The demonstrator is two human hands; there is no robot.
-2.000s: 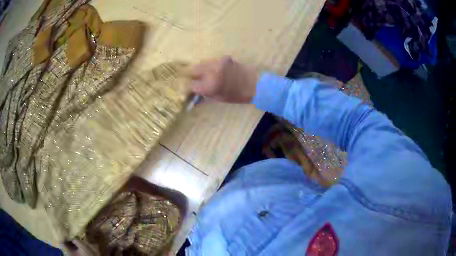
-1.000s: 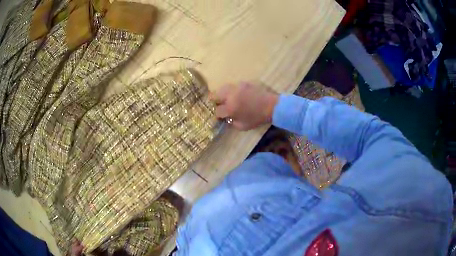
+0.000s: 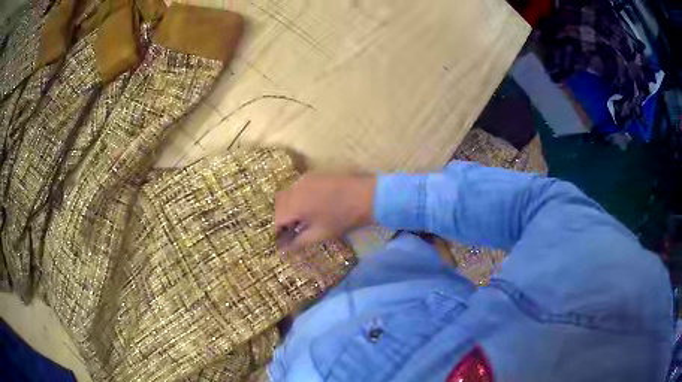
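A yellow-brown checked tweed jacket [image 3: 202, 246] with glittering flecks lies over the table in front of me. Its near part reaches my denim shirt. My right hand [image 3: 325, 209] is over the jacket's right part, blurred, with its fingers curled down. A small dark spot shows at the fingers; I cannot tell whether it is a tool, or whether the fingers grip cloth. My left hand is not in view.
More tweed garments with plain mustard bands [image 3: 198, 31] are heaped at the left. The pale plywood table [image 3: 389, 82] has pen lines. Dark blue cloth [image 3: 30, 354] lies at bottom left. Cloth piles and a white piece [image 3: 550, 97] lie on the green floor at right.
My right hand has moved from the jacket's edge down and inward over the cloth. The jacket's right part has shifted towards my body. My left hand, at bottom left before, has gone out of view.
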